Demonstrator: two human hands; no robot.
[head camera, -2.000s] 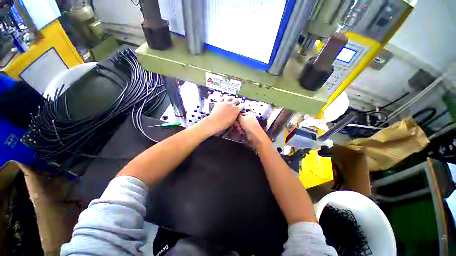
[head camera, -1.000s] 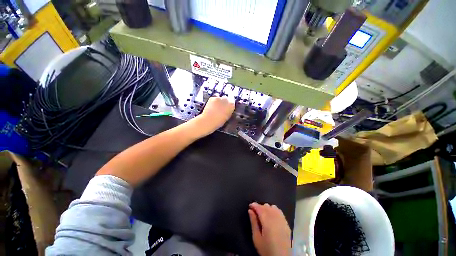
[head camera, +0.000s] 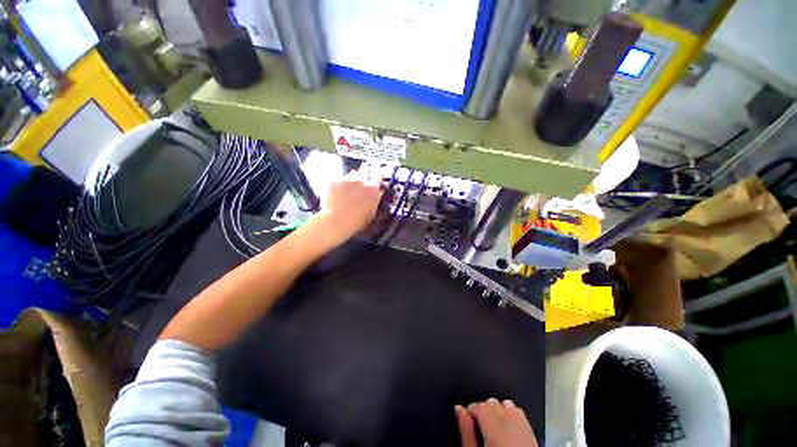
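Note:
My left hand (head camera: 349, 208) is at the left part of the lower die (head camera: 433, 229), under the press crosshead. Its fingertips are hidden and I cannot tell what they hold. Short black cables (head camera: 399, 205) lie across the die just right of this hand. The silver loading bar (head camera: 485, 281) lies slanted at the right edge of the black mat (head camera: 376, 340), pegs toward me. My right hand (head camera: 498, 426) is low at the mat's near right edge, cut off by the picture's bottom, with thumb and fingers apart and nothing visible in it.
The pale green crosshead (head camera: 393, 144) spans above the die between steel columns. A bundle of black cables (head camera: 149, 236) lies at left, with a green-handled tool (head camera: 287, 227) beside it. A white scrap bucket (head camera: 712, 384), a yellow box (head camera: 577, 301) and a brown carton (head camera: 74, 367) stand around.
My right hand has left the die and come down to the near mat edge. The loading bar now lies on the mat. My left hand has shifted left along the die, uncovering cables.

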